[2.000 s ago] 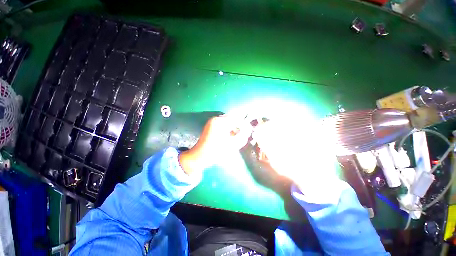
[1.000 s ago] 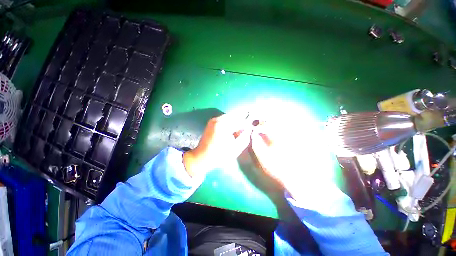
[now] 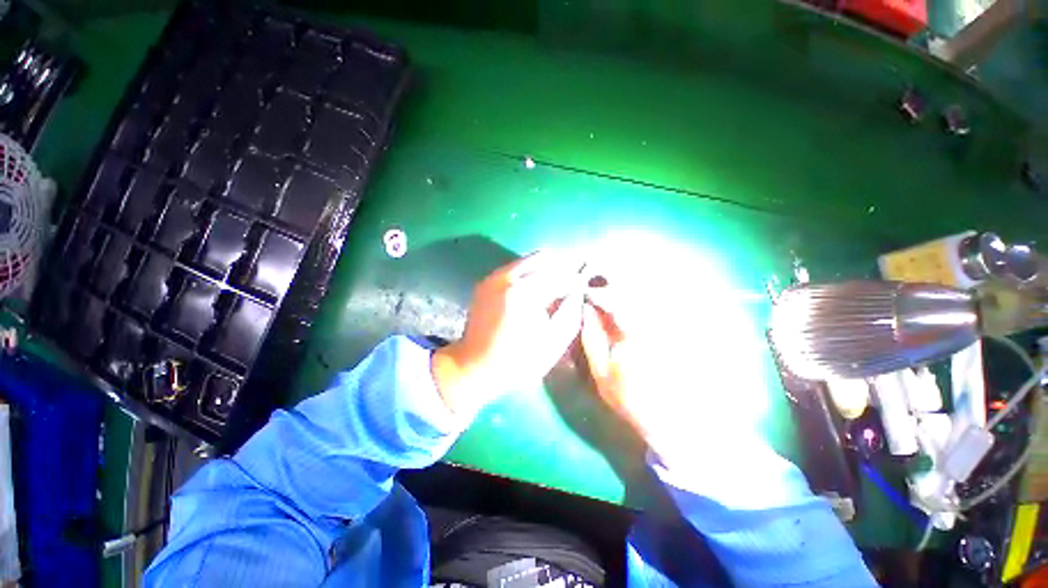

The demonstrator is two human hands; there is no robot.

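My left hand (image 3: 511,327) and my right hand (image 3: 632,373) meet under the bright lamp, fingertips close together above the green mat (image 3: 460,172). A small dark part (image 3: 596,281) shows at the fingertips, its shape lost in glare. Both hands seem to pinch at this spot, but I cannot tell which one holds the part. Much of my right hand is washed out white.
The black component tray (image 3: 264,149) lies left, with square parts in its near pockets. A pale ring (image 3: 394,241) lies on the mat. The ribbed lamp head (image 3: 873,327), white fittings (image 3: 965,448) and a yellowish bottle (image 3: 923,262) are right. A white fan (image 3: 16,218) is far left.
The view has shifted slightly, so the tray and lamp sit a little differently. My hands stay together at the lamp, with my right fingers somewhat more visible than two seconds ago.
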